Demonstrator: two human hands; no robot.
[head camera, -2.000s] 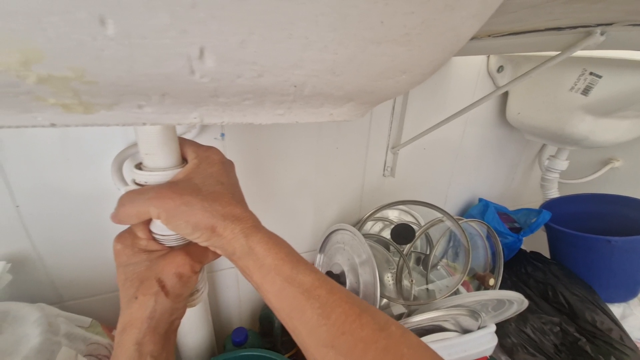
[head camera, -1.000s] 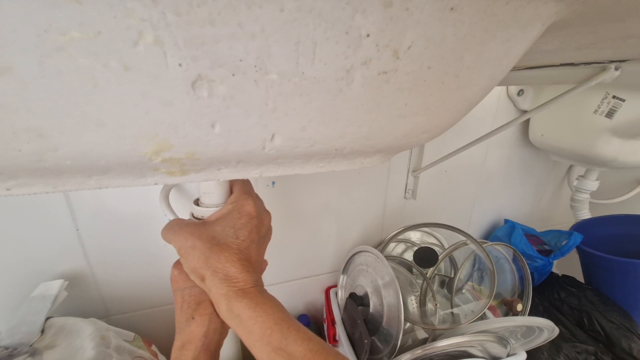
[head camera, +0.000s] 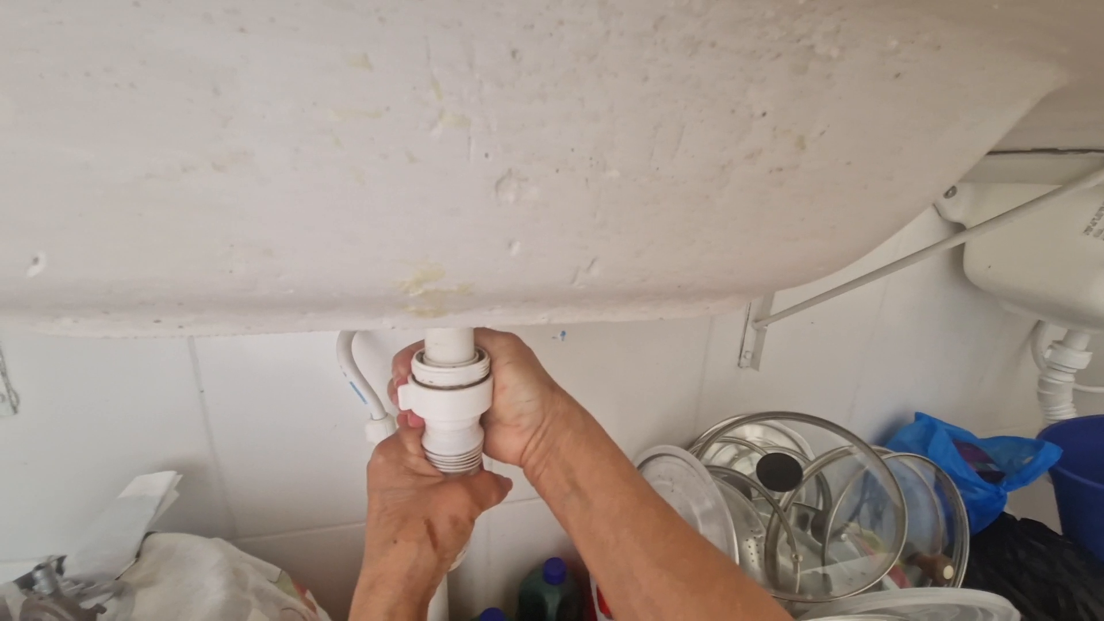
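Below the white sink basin, a white plastic drain pipe fitting with a threaded collar and a corrugated section hangs around the end of a white tailpipe. My right hand wraps the fitting from behind and its right side, fingers showing at the left. Lower down, my left hand is closed round the corrugated section. A white flexible hose runs down the wall just left of my hands. Under my left hand, a white pipe is partly hidden.
Pot lids stand crowded at the lower right, beside a blue plastic bag, a black bag and a blue bucket. A metal bracket and second basin are right. Bottles stand below; a cloth bundle lies lower left.
My right hand has shifted from over the front of the fitting to its right side and back, so the fitting now shows. The view has moved, and the basin fills more of it.
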